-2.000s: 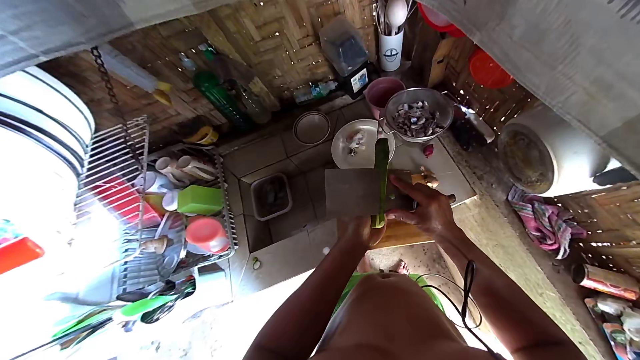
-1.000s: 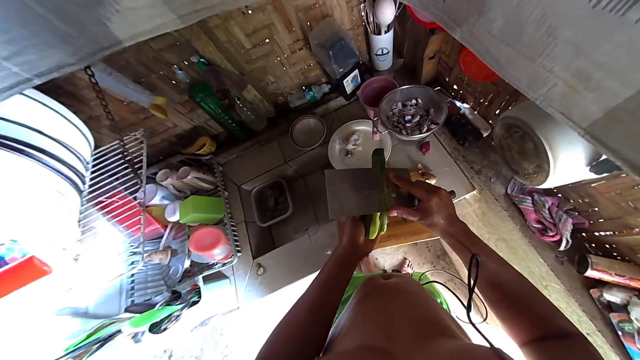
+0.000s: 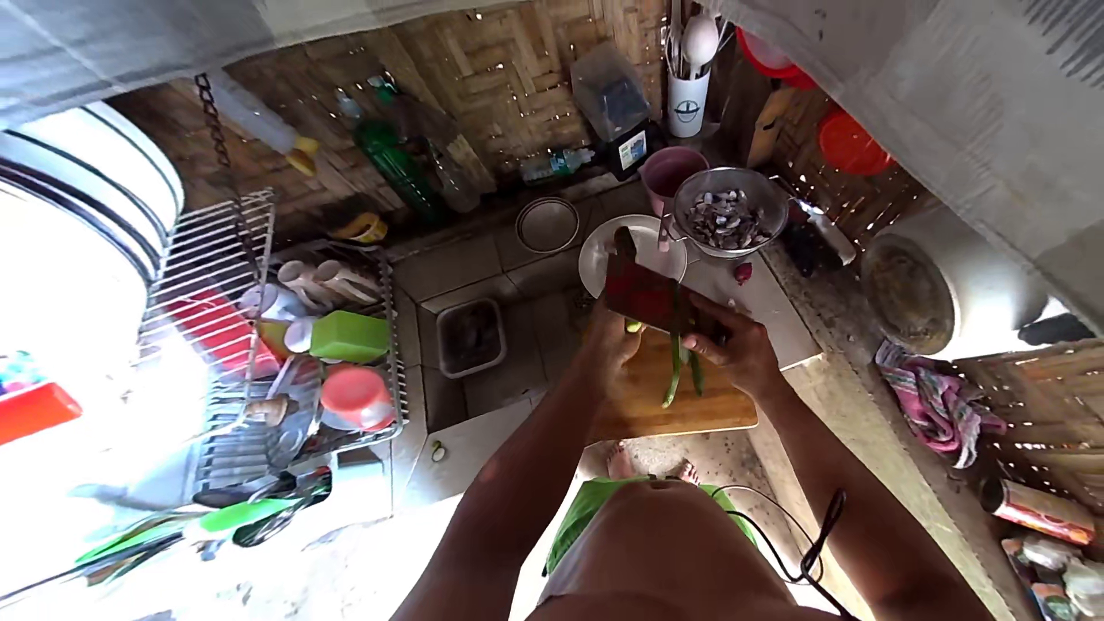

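Note:
My right hand (image 3: pixel 735 343) grips the handle end of a wide-bladed cleaver (image 3: pixel 640 293), its blade pointing left across my left hand. My left hand (image 3: pixel 614 336) is closed around a long green vegetable (image 3: pixel 624 245), whose dark upper end shows beyond the blade; the blade hides much of it. Green strips of peel (image 3: pixel 674 366) hang by the blade over the wooden cutting board (image 3: pixel 716 412). Behind the hands lies a white plate (image 3: pixel 595 259). A metal strainer (image 3: pixel 780 203) with chopped greyish pieces stands beyond it, beside a pink pitcher (image 3: pixel 675 168).
A small red onion (image 3: pixel 743 273) lies right of the plate. To the left are a sink basin with a square tub (image 3: pixel 471 338) and a wire dish rack (image 3: pixel 401 371) with cups and containers. A large metal pot (image 3: pixel 957 285) stands at right, near a patterned cloth (image 3: pixel 936 405).
The cleaver blade has tilted and now looks dark reddish instead of grey. The green strips hang lower, over the board, and more of the board shows.

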